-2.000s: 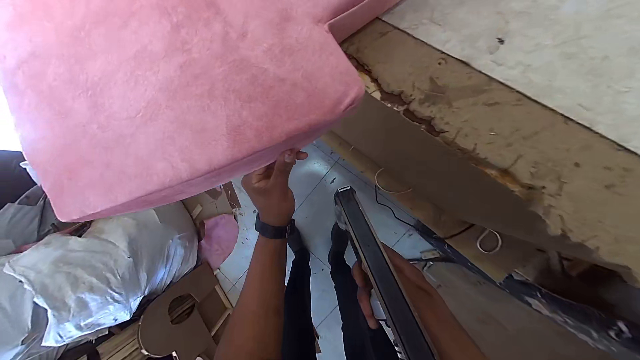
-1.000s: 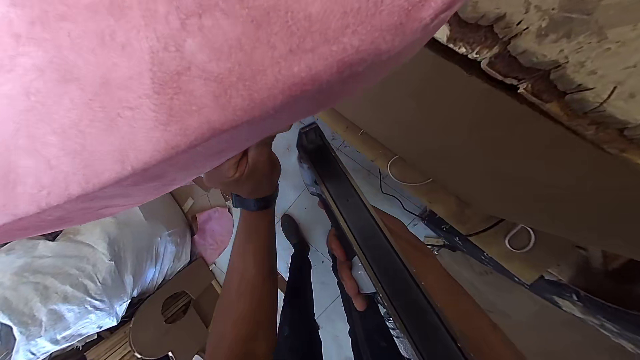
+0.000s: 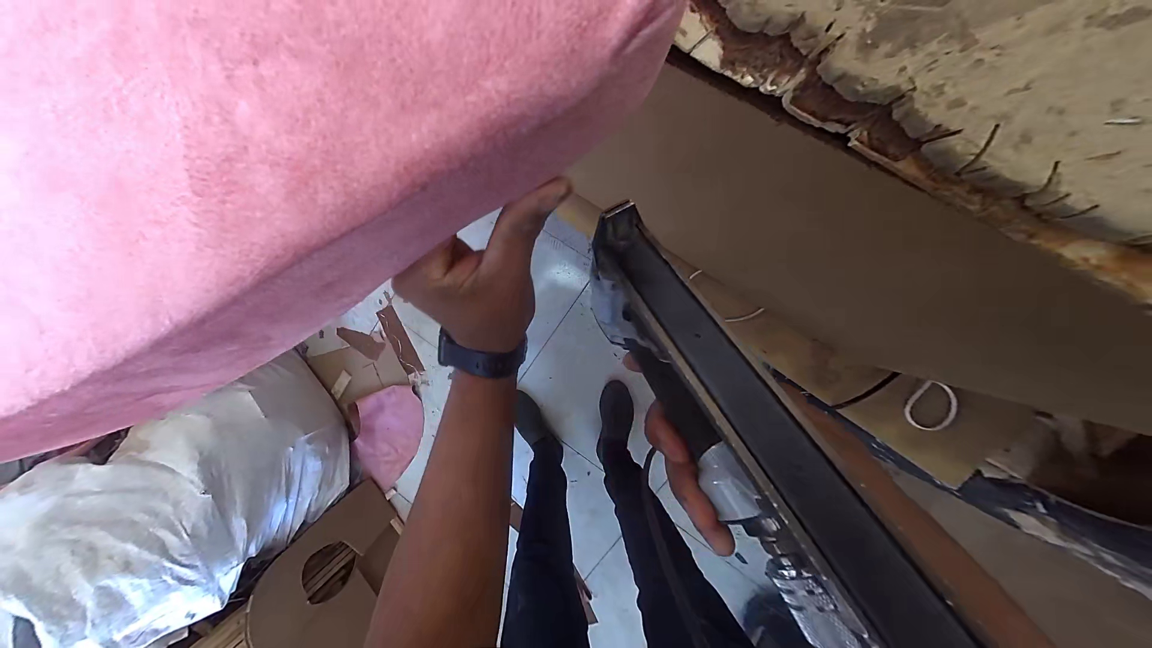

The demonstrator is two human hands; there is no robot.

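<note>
A large pink plush-covered upholstered piece fills the upper left. My left hand, with a dark wristband, is at its lower edge; the thumb shows and the other fingers are partly hidden beneath the fabric, so its grip is unclear. In my right hand is a long black and silver pneumatic stapler, its nose pointing up toward the pink edge without touching it. The long magazine covers part of that hand.
A worn work surface with a ragged edge and brown board side stands right. A white plastic-wrapped bundle, a cardboard piece with a hole, a pink scrap and floor scraps lie left. A white cord loop is right.
The pink piece now fills more of the view and covers the surface's corner less far to the right edge. The stapler's nose remains near my left hand.
</note>
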